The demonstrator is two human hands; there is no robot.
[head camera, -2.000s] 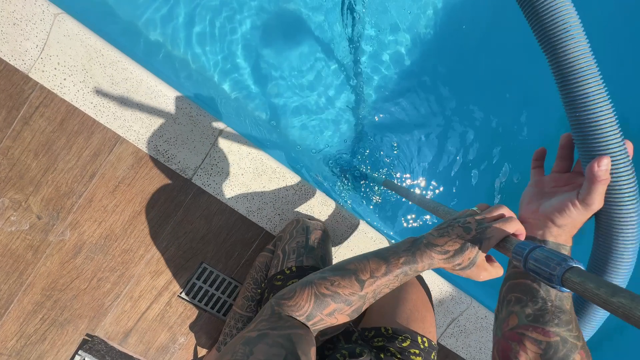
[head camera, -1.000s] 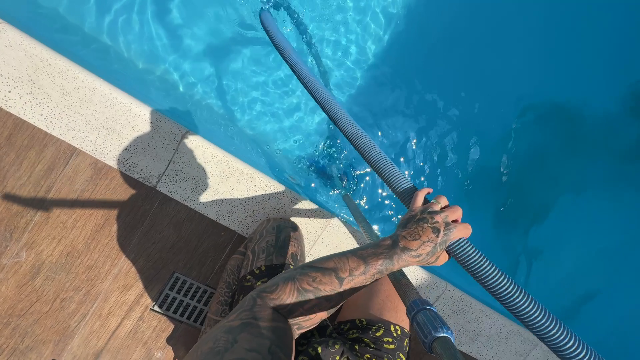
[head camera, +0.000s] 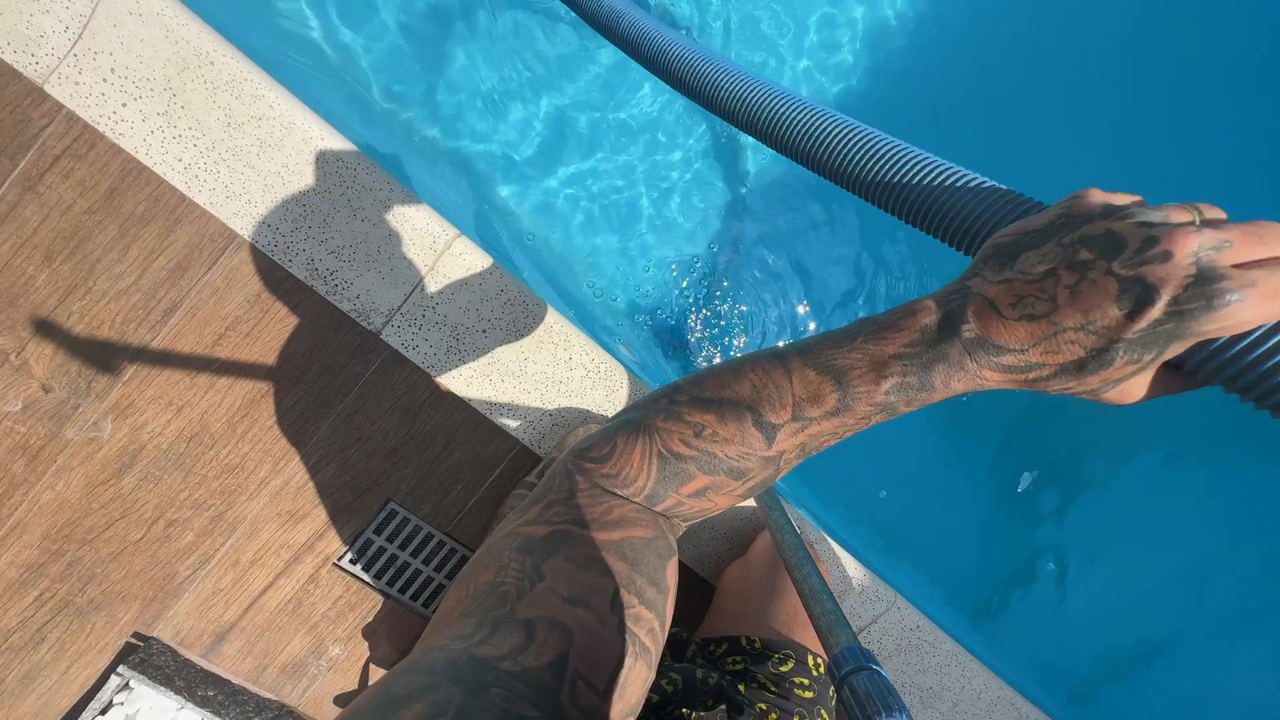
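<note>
My left hand (head camera: 1090, 290), at the end of a tattooed forearm, is wrapped around a ribbed blue-grey pool hose (head camera: 810, 130) above the water at the right. From the hand, the hose runs up and left out of view, and a short stretch shows below the wrist at the right edge. Under my forearm a telescopic pole (head camera: 805, 570) with a blue locking collar (head camera: 862, 680) slants beside my thigh, its upper part hidden by the arm. My right hand is outside the frame.
A speckled stone coping (head camera: 230, 130) borders the pool water (head camera: 600, 180). Wood-look deck tiles (head camera: 130, 440) hold a grey drain grate (head camera: 405, 555). White stones in a dark-edged bed (head camera: 150, 695) lie at the bottom left. Bubbles and ripples show near the wall.
My left hand was on the pole two seconds ago, then took hold of the hose, and has since moved right with it. My right hand, earlier raised open by the hose, has left the view.
</note>
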